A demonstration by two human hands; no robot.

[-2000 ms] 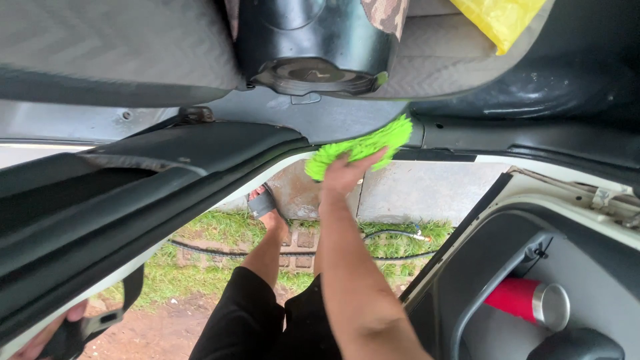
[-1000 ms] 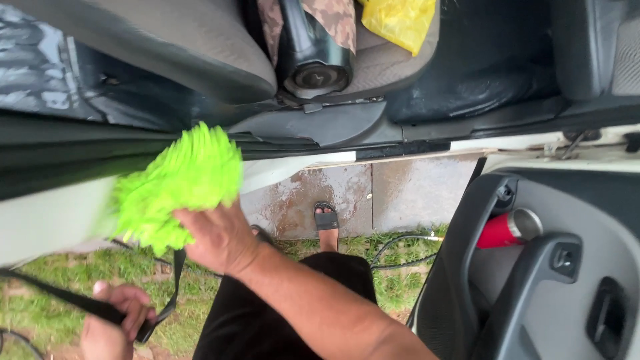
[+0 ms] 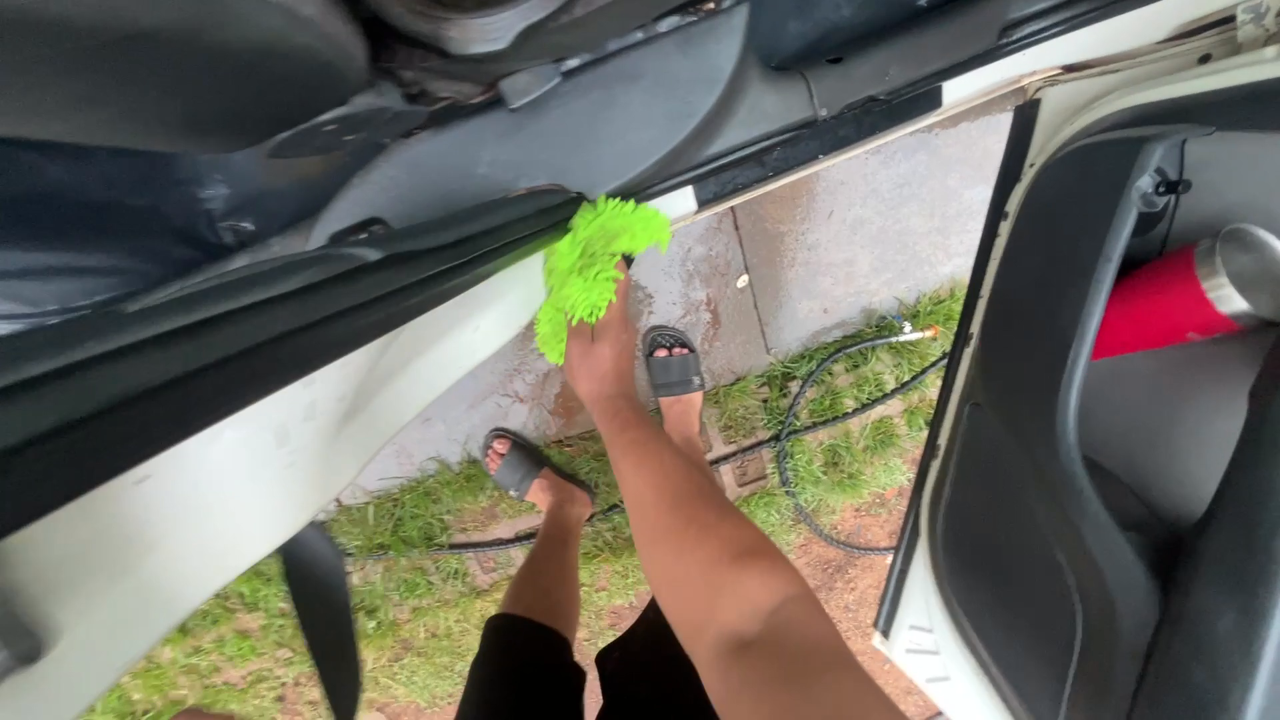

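Observation:
My right hand [image 3: 602,345] grips a bright green chenille microfibre wash mitt or cloth [image 3: 600,262]. The fingers are mostly hidden by its shaggy strands. The green cloth lies against the white painted door frame [image 3: 440,370] of a vehicle, where the pillar's black rubber seal [image 3: 300,345] meets the sill. A sliver of skin at the bottom left edge seems to be my left hand [image 3: 203,714]; its fingers cannot be made out. Near it hangs a black seat belt strap [image 3: 322,615].
On the right is an open door's inner panel [image 3: 1020,430], with a red tumbler [image 3: 1165,310] in its pocket. Grey plastic sill trim [image 3: 560,130] and a seat [image 3: 180,70] are above. A black hose [image 3: 785,440] loops on grass near my sandalled feet [image 3: 675,372].
The right hand, still with the green cloth, has moved from higher on the white frame down to the corner by the sill. The left hand, seen earlier by the black strap, is almost out of view.

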